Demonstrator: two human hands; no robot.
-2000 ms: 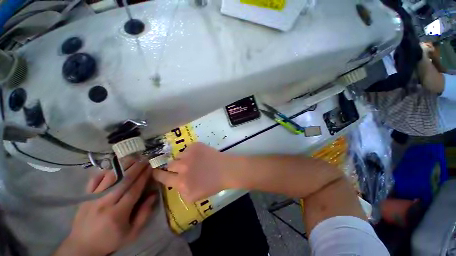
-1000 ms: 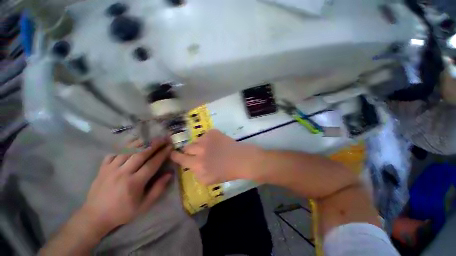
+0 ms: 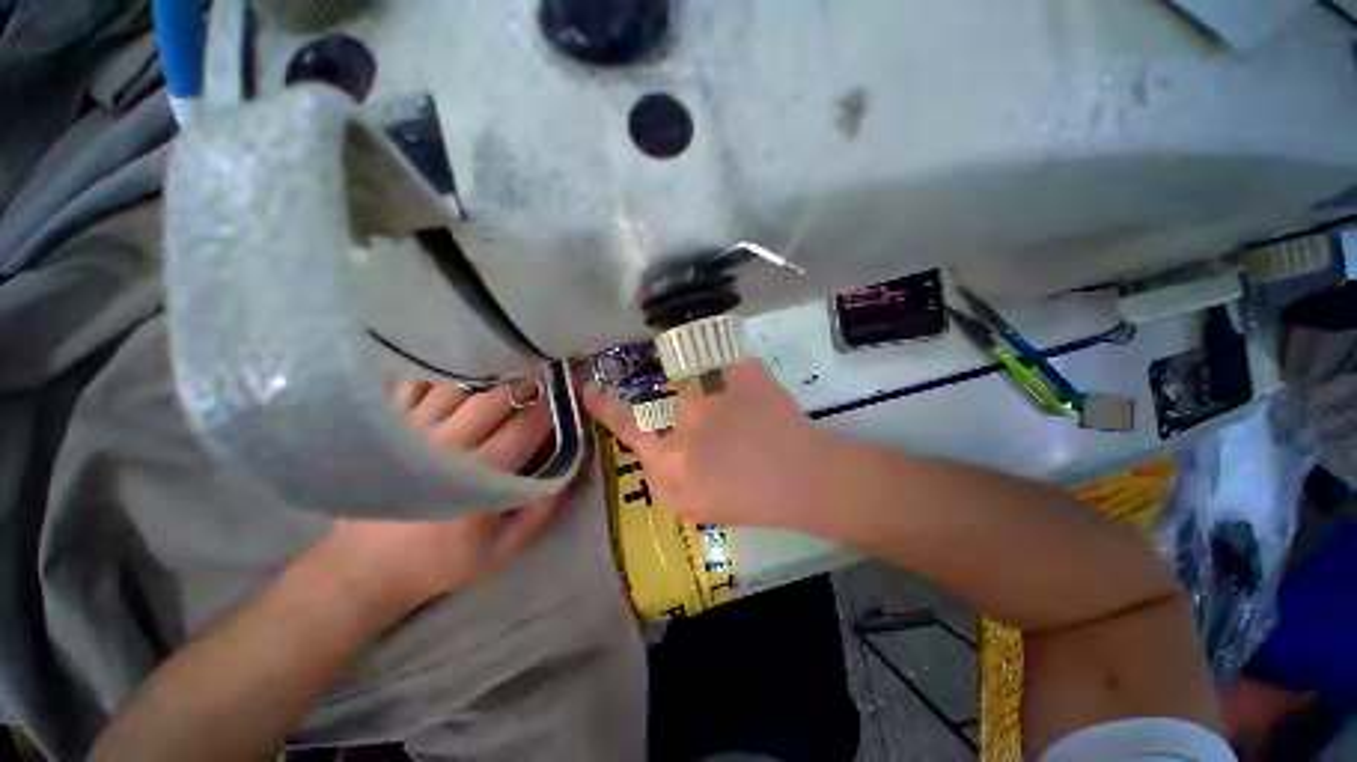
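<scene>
Grey-brown fabric lies left of the needle area and hangs over the front in folds. My left hand lies flat on it, fingers spread, partly hidden behind the pale take-up guard. My right hand is at the fabric's right edge, its index finger reaching to the presser foot area beside the small ribbed knob; whether it pinches the cloth is hidden. The white sewing machine head fills the top, with a larger cream ribbed tension knob.
Yellow tape covers the bed beside the fabric. A dark phone, snips and a small beige block lie on the bed. A black tray is at its right end. A clear plastic bag hangs right.
The view has moved closer and shifted left, so the machine and guard look larger. Both hands remain near the presser foot; my left hand is now partly behind the guard.
</scene>
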